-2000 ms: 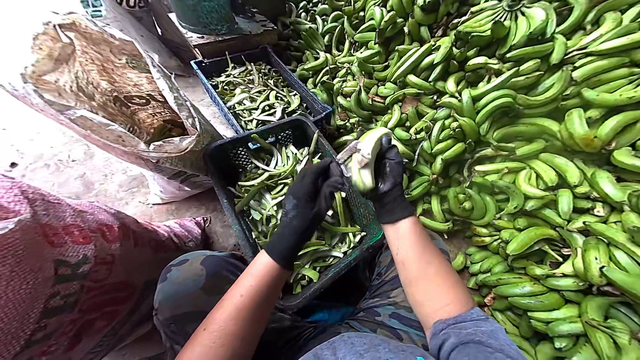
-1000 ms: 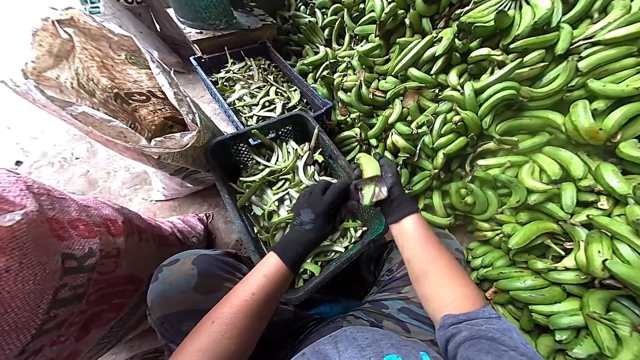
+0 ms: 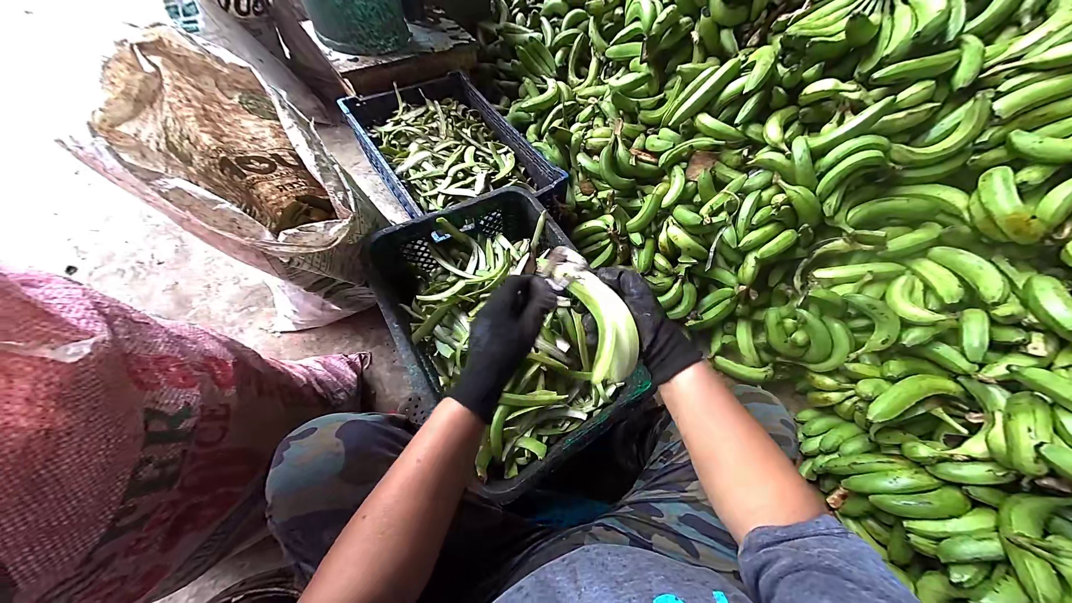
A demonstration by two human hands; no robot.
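Observation:
A partly peeled green plantain [image 3: 610, 331] is held over a dark plastic crate [image 3: 394, 293] of peel strips [image 3: 528, 402]. My right hand [image 3: 645, 322], in a black glove, grips the plantain from its right side. My left hand [image 3: 511, 335], gloved alike, is closed at the upper left of the fruit, close to its pale tip; something small seems to be between its fingers, but blur hides what it is. The plantain is pale where the skin is off. The crate stands between my knees.
A blue crate [image 3: 548, 176] of peel strips stands just beyond. Green plantains [image 3: 837, 167] lie heaped across the right side. An open woven sack [image 3: 293, 251] and a pink mesh sack [image 3: 100, 419] stand left. A green bucket [image 3: 356, 25] sits at the top.
The plantain, upright between my hands a second ago, now lies with more of its length in view, its pale tip toward the upper left. Both hands remain over the near crate.

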